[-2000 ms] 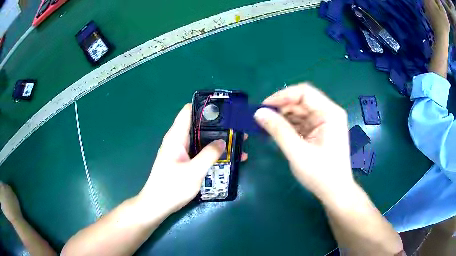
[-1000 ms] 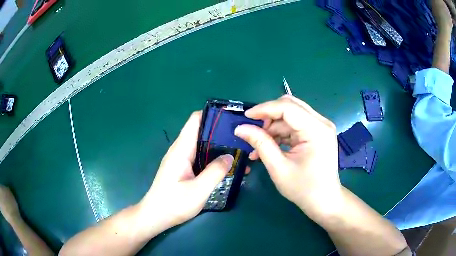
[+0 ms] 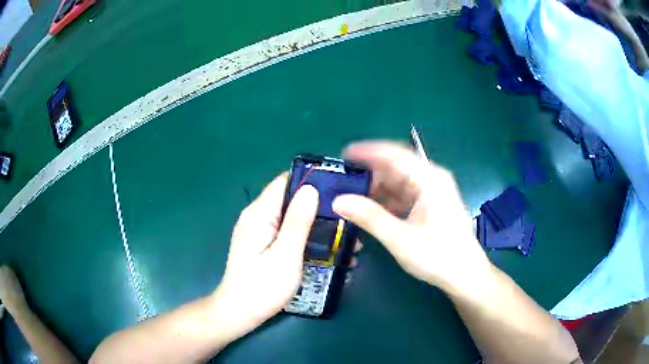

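Observation:
My left hand (image 3: 274, 249) holds the open black phone body (image 3: 320, 249) upright in the middle of the view, its thumb on the left part of the dark blue cover plate (image 3: 326, 196). The plate lies in the phone's upper half and hides the round part. A thin red wire shows at its upper left, a yellow flex strip below it, and the silvery circuit board (image 3: 311, 290) at the lower end. My right hand (image 3: 413, 210), partly blurred, has its thumb on the plate's right part and its fingers at the phone's upper right edge.
Tweezers or a pointed tool (image 3: 419, 142) lie behind my right hand. Loose cover plates (image 3: 507, 220) lie right. A pile of them (image 3: 498, 60) is partly behind a light blue sleeve (image 3: 569, 64). A whitish rail (image 3: 235, 71), waiting phone (image 3: 62, 115) and red tray (image 3: 70, 14) are beyond.
The plate, earlier held over the phone, now lies in its upper half. My left thumb has moved up onto it. The light blue sleeve has reached across the pile. The waiting phones have shifted left.

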